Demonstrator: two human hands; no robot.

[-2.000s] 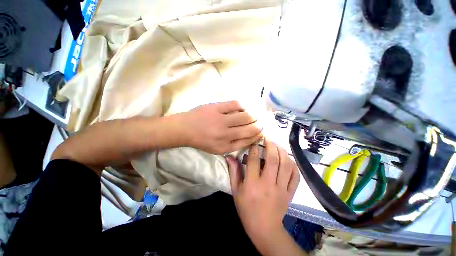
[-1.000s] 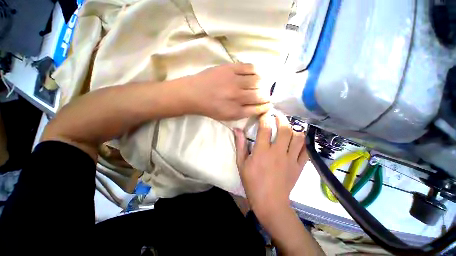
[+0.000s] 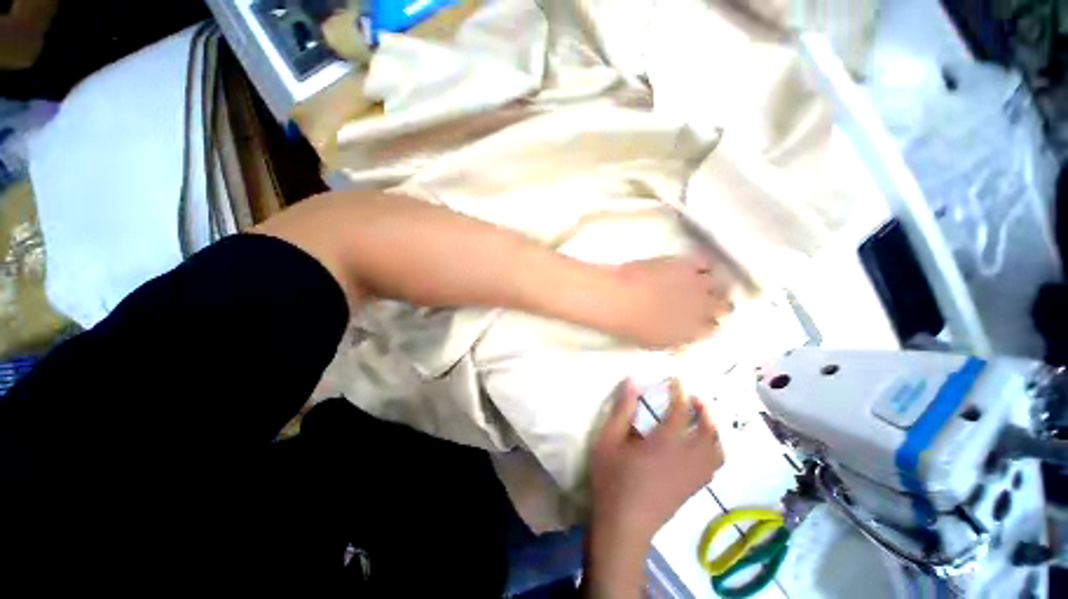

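Observation:
A beige garment panel (image 3: 527, 164) lies in folds over the table and hangs towards my lap. My left hand (image 3: 673, 302) lies flat on the cloth near the machine head, palm down; its fingertips are washed out by glare. My right hand (image 3: 658, 451) is at the cloth's front edge, thumb and fingers apart around a small gap where the white table shows; whether it pinches cloth is unclear. The white sewing machine head (image 3: 873, 404) with a blue stripe is right of both hands. The needle area is not clear.
Scissors with yellow and green handles (image 3: 744, 548) lie right of my right hand. A flat black phone (image 3: 899, 281) lies behind the machine head. A stack of white and beige layers (image 3: 117, 164) hangs at the left. A blue item (image 3: 404, 12) is at the top.
The view has shifted and tilted, so the machine head appears smaller and lower right. The phone and the hanging stack now show. My hands have moved slightly apart.

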